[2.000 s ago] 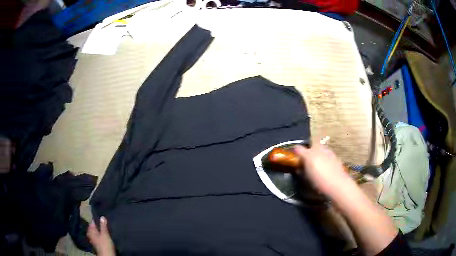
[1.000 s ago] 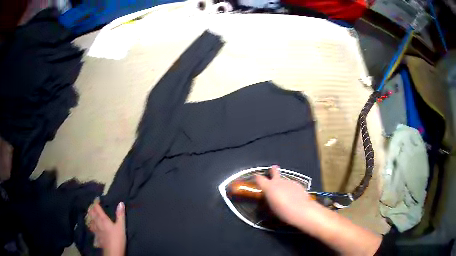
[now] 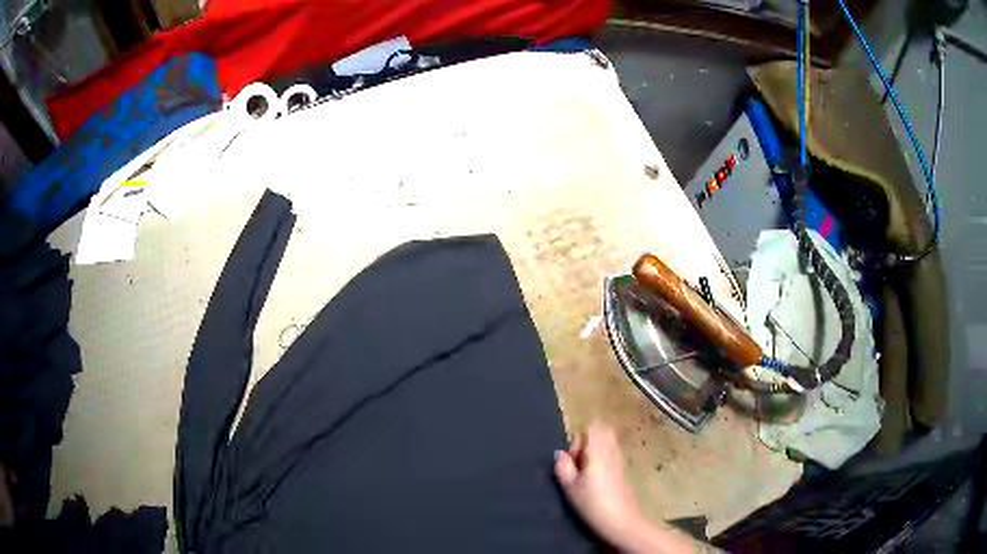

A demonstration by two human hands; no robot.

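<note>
The black garment (image 3: 433, 433) lies spread on the pressing table, its narrow sleeve (image 3: 233, 314) pointing up at the left and a puckered seam running across the body. My right hand (image 3: 601, 482) is at the garment's lower right edge, its fingers curled and closed on the cloth there. The steam iron (image 3: 671, 346), with an orange-brown wooden handle, stands to the right of the garment, apart from it and from my hand. My left hand is not in view. The garment's lower part is cut off by the picture's bottom edge.
The pressing table (image 3: 433, 152) has a cream cover. A dark garment pile (image 3: 33, 368) lies at left. The steam hose (image 3: 844, 314) loops from the iron past a pale green cloth (image 3: 785, 411). A control box (image 3: 727, 189) is at right. Tape rolls (image 3: 258, 104) and red cloth (image 3: 400, 27) are at the back.
The iron has moved off the garment to the right, and my right hand has let it go and moved to the cloth's edge. The garment lies differently. My left hand has left view.
</note>
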